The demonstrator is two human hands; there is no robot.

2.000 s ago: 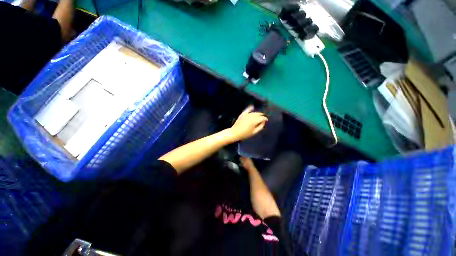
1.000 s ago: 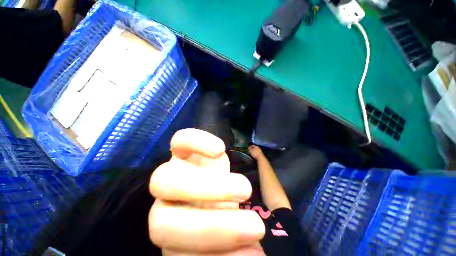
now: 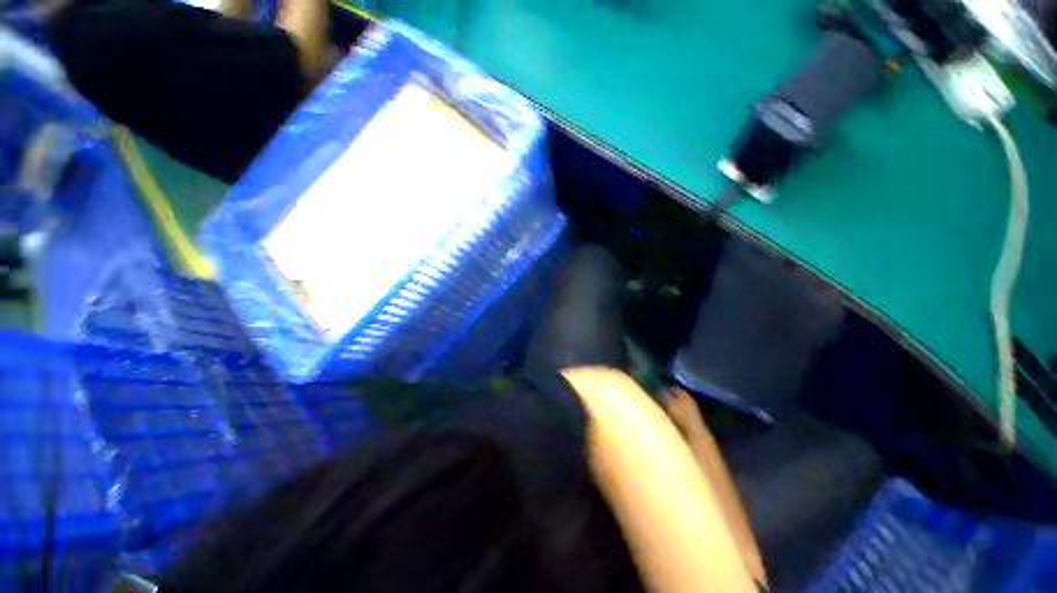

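The picture is blurred. The black corded unit (image 3: 817,93) lies on the green bench (image 3: 649,81), with white end tabs (image 3: 748,180) near the front edge and its cord running over the edge. My left forearm crosses the lower middle, bent back; its hand is out of the picture past the bottom edge. My right hand (image 3: 679,408) is small and blurred over my lap, partly hidden behind the left forearm; I cannot tell whether it holds anything. Neither hand touches the unit.
A film-lined blue crate (image 3: 435,307) holding pale sheets (image 3: 388,209) stands left of my legs. More blue crates are at lower left (image 3: 174,405) and lower right (image 3: 904,544). A white cable (image 3: 1011,255) runs from the power strip (image 3: 974,87). Another person's arms (image 3: 304,35) are at upper left.
The view has swung left, so bench and crate sit further right. My left fist has gone from close before the camera to out of the picture. The unit stays on the bench.
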